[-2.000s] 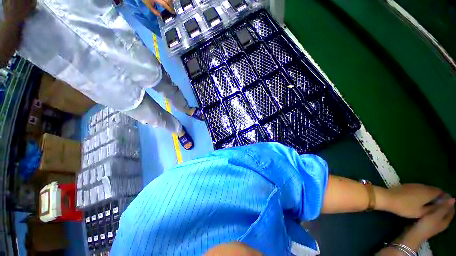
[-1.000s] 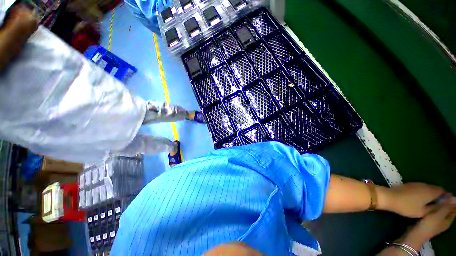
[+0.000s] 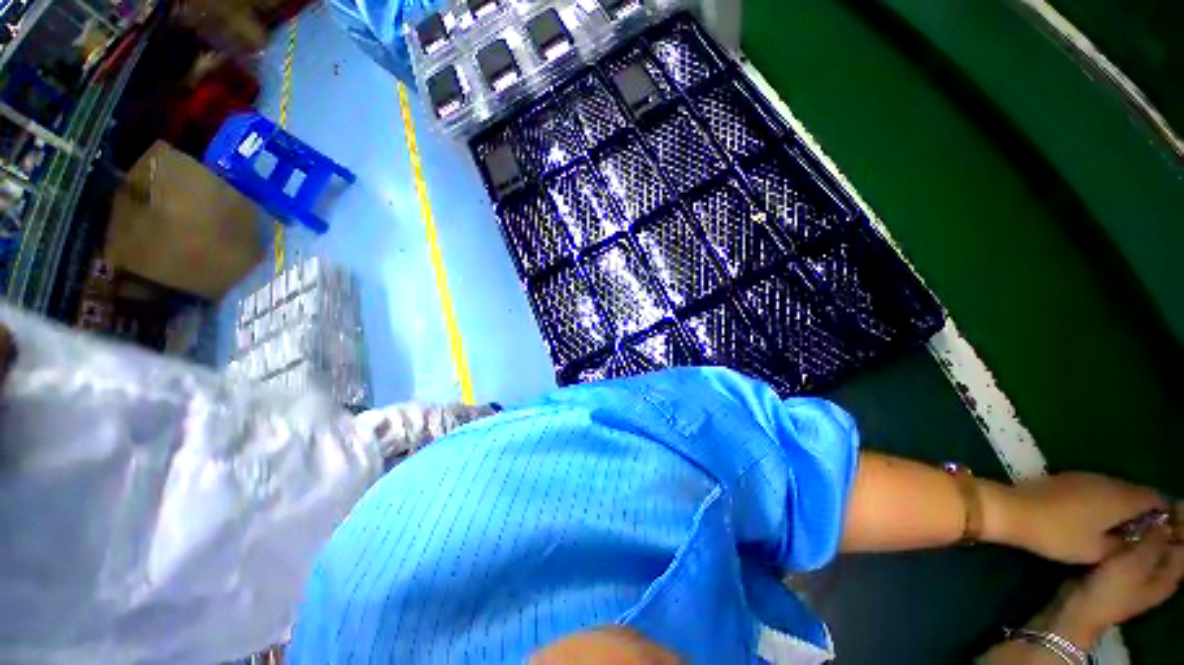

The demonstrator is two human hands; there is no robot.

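My left hand [image 3: 1084, 516] reaches from a rolled blue sleeve to the far right, over the edge of the green surface. My right hand [image 3: 1132, 581], with silver bracelets at the wrist, meets it fingertip to fingertip near the picture's edge. A small silvery, dark-flecked item [image 3: 1145, 525] shows between the fingertips of both hands; it is too small and partly covered to identify. The large glossy black blister tray [image 3: 675, 221] lies away from my hands, with dark flat pieces in two pockets and a tiny yellow spot.
A clear blister tray [image 3: 500, 65] with dark units adjoins the black tray. The green belt [image 3: 935, 169] runs along the right. A person in a pale smock [image 3: 169, 507] is close at left. Beyond are a blue stool [image 3: 279, 169], a carton [image 3: 182, 227] and stacked pale trays [image 3: 305, 331].
The person in the pale smock has moved down the picture, closer beside me, uncovering the blue stool and carton and hiding the lower stack and red-and-white container. My hands have barely shifted.
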